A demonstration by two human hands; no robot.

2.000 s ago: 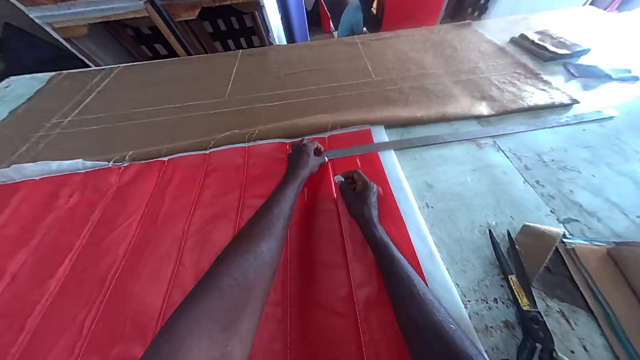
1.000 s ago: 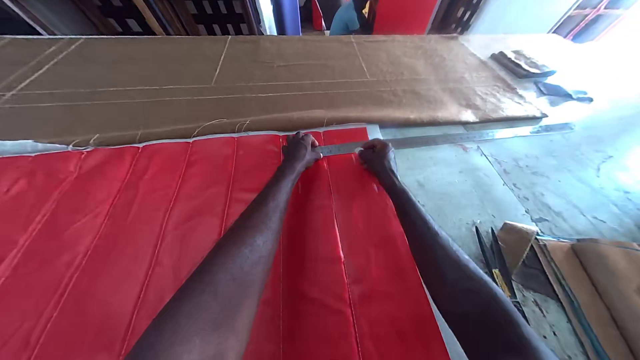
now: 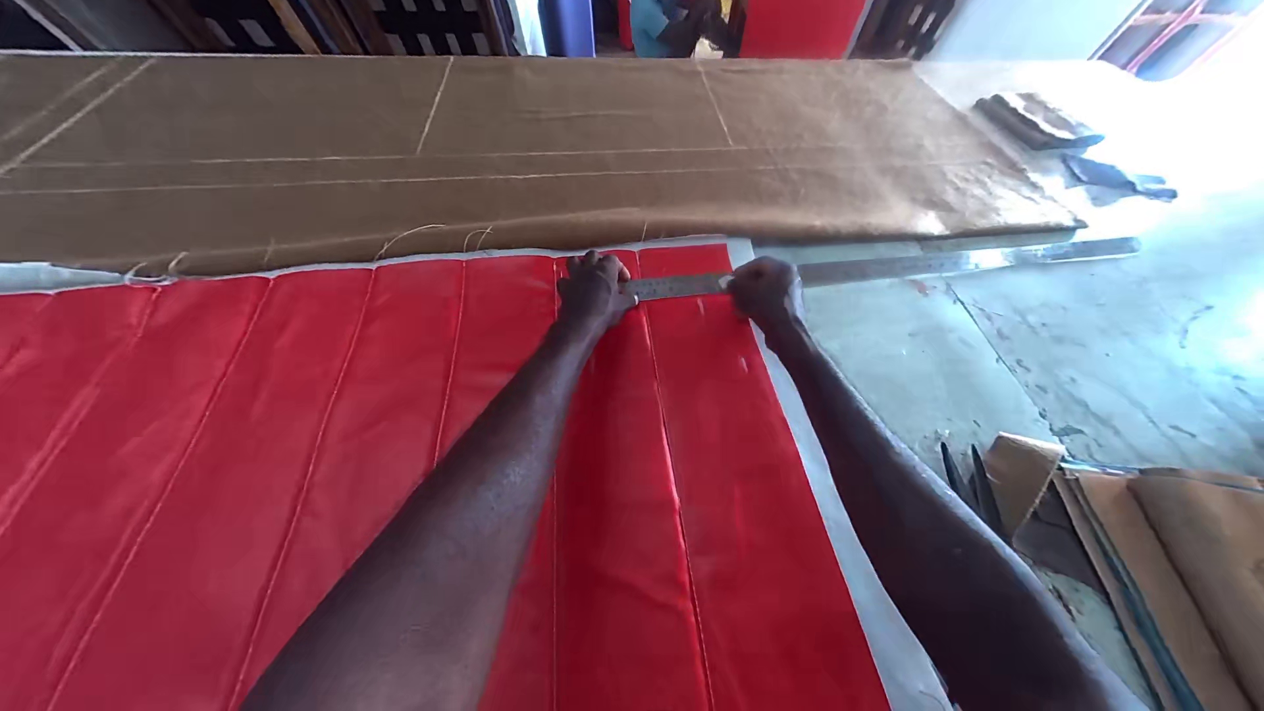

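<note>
A long metal ruler (image 3: 948,264) lies across the top right corner of a red sheet with stitched channels (image 3: 385,415) and reaches out over the table. My left hand (image 3: 594,288) grips the ruler's left end near the sheet's upper edge. At the sheet's right edge my right hand (image 3: 766,288) is closed, with a small pale piece, perhaps chalk, between thumb and finger against the ruler. Short pale marks show on the red surface just below. A whitish backing (image 3: 825,494) shows along the sheet's right side.
Brown sheeting (image 3: 553,118) with chalk lines lies beyond the red sheet. Dark shears (image 3: 973,484), partly behind my right forearm, are beside folded brown material (image 3: 1205,533) on the pale table (image 3: 1086,346). Folded cloths (image 3: 1042,120) lie at the far right. A person (image 3: 691,25) is partly visible beyond the table.
My right hand has moved from below the ruler on the red sheet up to the ruler at the sheet's right edge. My left hand stays at the ruler's left end.
</note>
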